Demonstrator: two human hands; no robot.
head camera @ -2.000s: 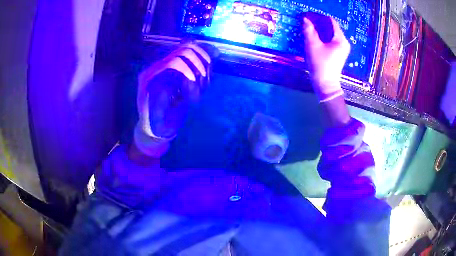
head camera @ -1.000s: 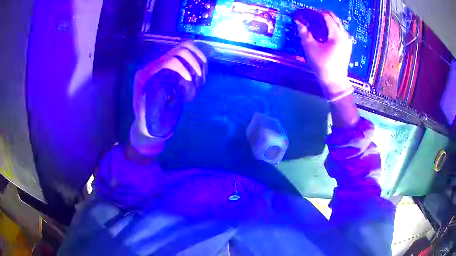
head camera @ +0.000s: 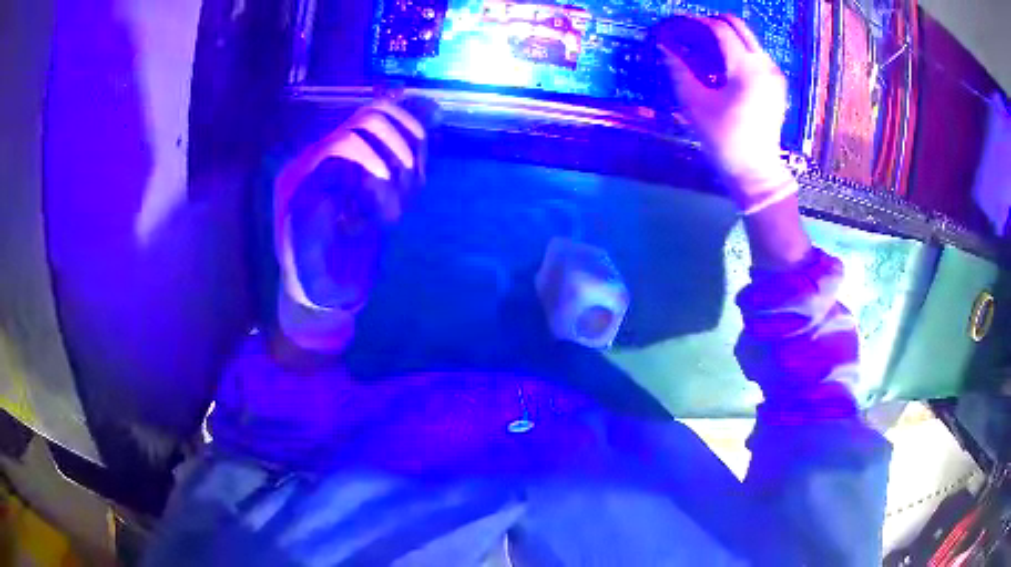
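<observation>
A circuit board glows blue at the top, with a white glare and a pinkish block on it. It lies in a dark frame with violet edges. My right hand, in a pale glove with dark palm and fingers, is curled over the board's right part. Its fingertips are dark, and whether they hold a tool I cannot tell. My left hand, gloved, is half curled just in front of the frame's front-left edge. Its dark palm faces up, and I cannot tell whether anything is in it.
A whitish bottle or pot with a round opening lies between my forearms on the green mat. Pink and red strips and a dark rail run right of the frame. A pale violet-lit panel stands at the left.
My right hand has tilted over the board and its fingers have curled more. My left hand has shifted slightly left. The view has shifted a little, moving the board and pot slightly left.
</observation>
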